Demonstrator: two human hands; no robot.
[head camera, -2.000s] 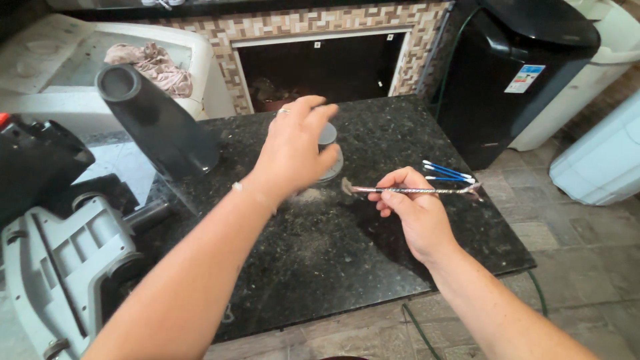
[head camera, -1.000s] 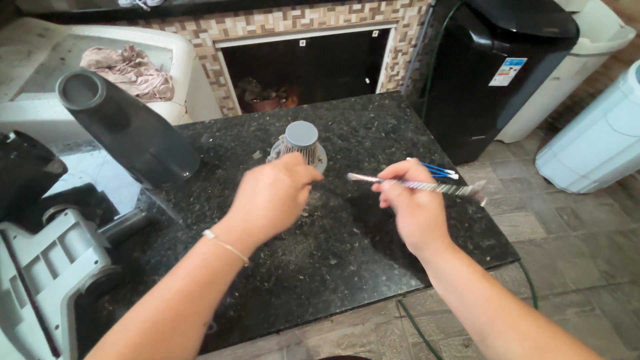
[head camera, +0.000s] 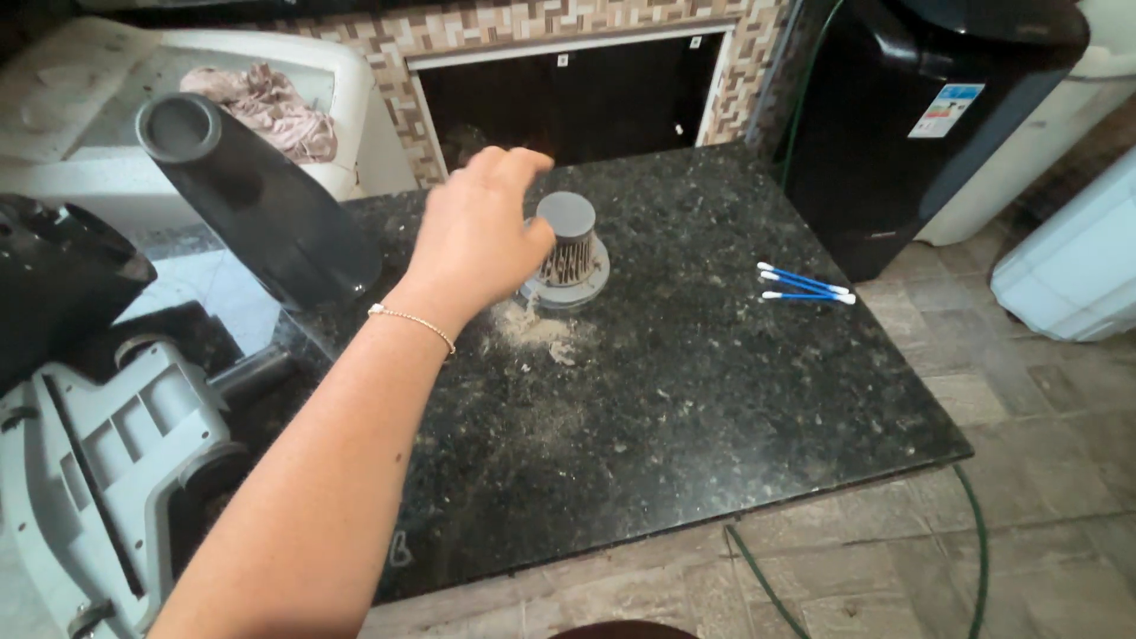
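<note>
My left hand (head camera: 484, 226) reaches over the dark granite top, its fingers apart, right beside a grey vacuum filter (head camera: 568, 232) with a slatted body and a round cap. Whether the thumb touches the filter I cannot tell. The filter stands upright on its round flange. Pale dust (head camera: 537, 330) lies in a small heap in front of it. Several blue-stemmed cotton swabs (head camera: 806, 284) rest near the right edge of the granite. My right hand is out of the frame.
A dark plastic vacuum canister (head camera: 257, 204) leans at the left, beside a grey vacuum floor head (head camera: 133, 453). Behind them a pink cloth (head camera: 262, 111) lies on a white washtub (head camera: 355, 80). A black appliance (head camera: 932, 115) stands at the back right; a green hose (head camera: 976, 541) crosses the floor.
My right hand, which held a thin patterned stick with a bristly end beside the swabs, has left the view with it. My left hand has moved up, and its fingers have spread beside the filter.
</note>
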